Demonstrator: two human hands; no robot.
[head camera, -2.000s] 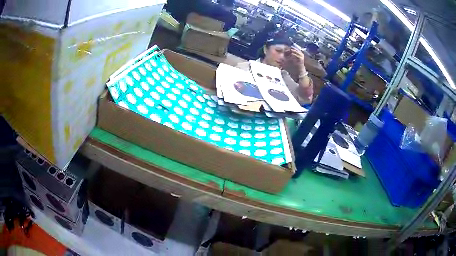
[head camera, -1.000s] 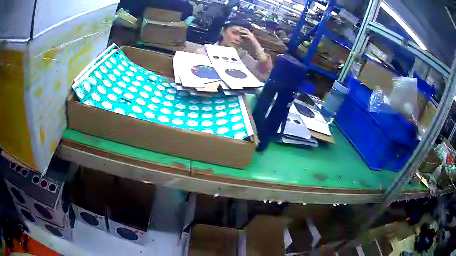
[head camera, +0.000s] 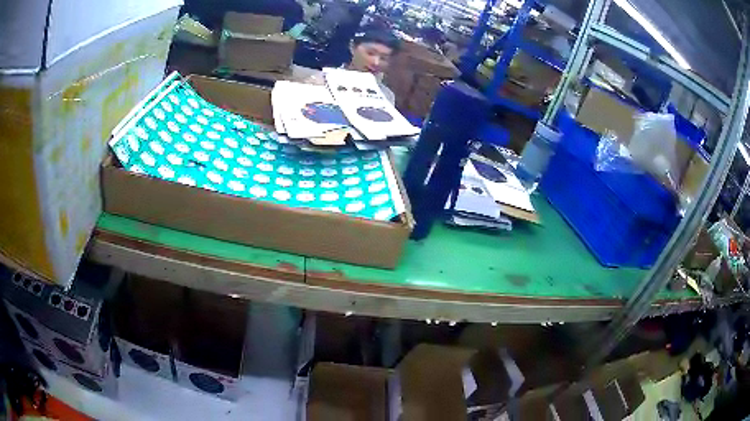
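Observation:
Neither of my hands is in the picture. In front of me a shallow brown tray carton (head camera: 247, 215) lies on the green-topped shelf, with teal sheets of white ovals (head camera: 238, 156) in it. Flat printed cards (head camera: 377, 115) with dark circles are piled on the tray's back right. Below the shelf, open retail boxes (head camera: 203, 380) stand on the white bench with brown flaps up. Closed retail boxes (head camera: 62, 341) are stacked at the lower left.
A large white and yellow carton (head camera: 90, 123) stands at the left. Right of the tray are a dark blue upright object (head camera: 440, 148), more printed cards (head camera: 485, 193), a grey-blue cylinder (head camera: 539, 154) and a blue bin (head camera: 604, 210) with clear bags. A person is behind the cards.
The view has swung right, so the shelf and its things have shifted left in the picture. The person across the shelf no longer shows a hand raised at the head.

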